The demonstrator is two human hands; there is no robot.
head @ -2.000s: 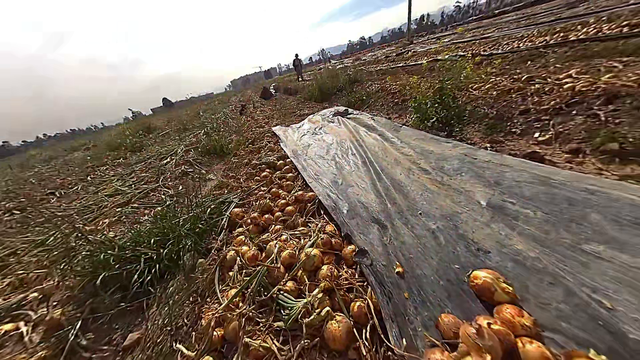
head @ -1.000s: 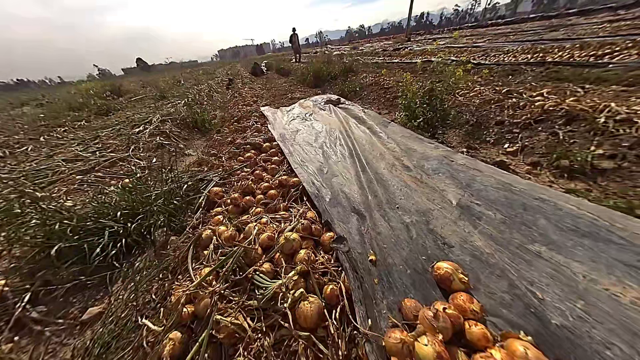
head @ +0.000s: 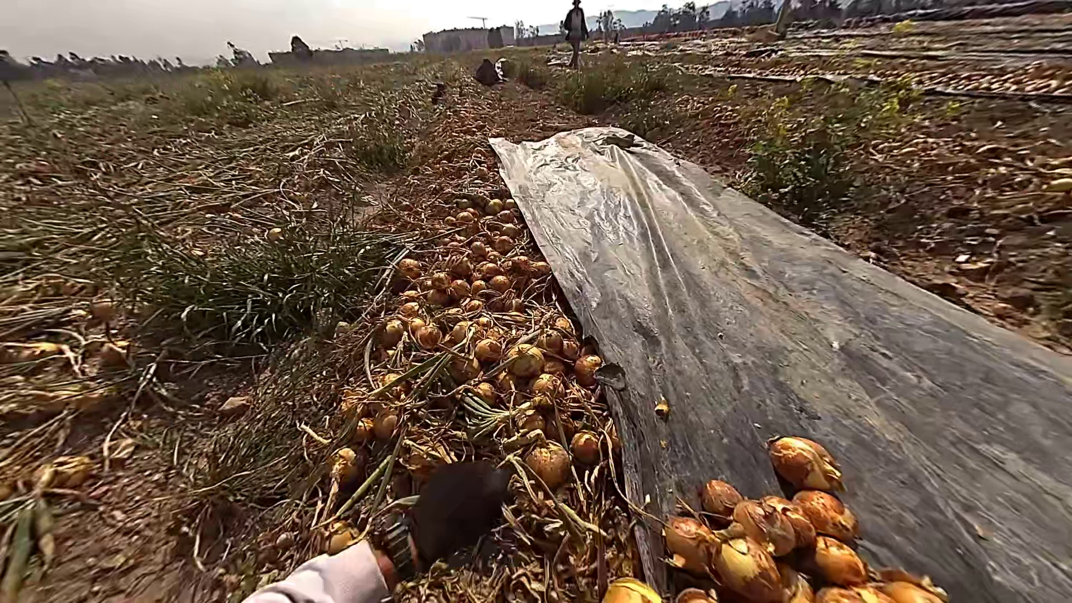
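Observation:
My left hand [head: 462, 508], in a dark glove below a pale sleeve, reaches into the near end of a row of onions with dried tops [head: 486, 335]. It is blurred, and whether its fingers grip anything is not clear. Right of it, a pile of cleaned onions [head: 762, 536] lies on a grey plastic sheet [head: 712, 318]. One more onion [head: 630, 591] shows at the bottom edge, between the hand and the pile. My right hand is out of the picture.
Grass clumps [head: 268, 289] and dry stalks cover the ground at the left. Leafy weeds [head: 804, 155] grow beyond the sheet's right edge. Far ahead a person [head: 575, 33] stands near a dark object [head: 487, 73]. Further rows of onions [head: 997, 77] lie at the upper right.
My left hand has come into view at the bottom, over the onion row; neither earlier frame shows it. The view has levelled out.

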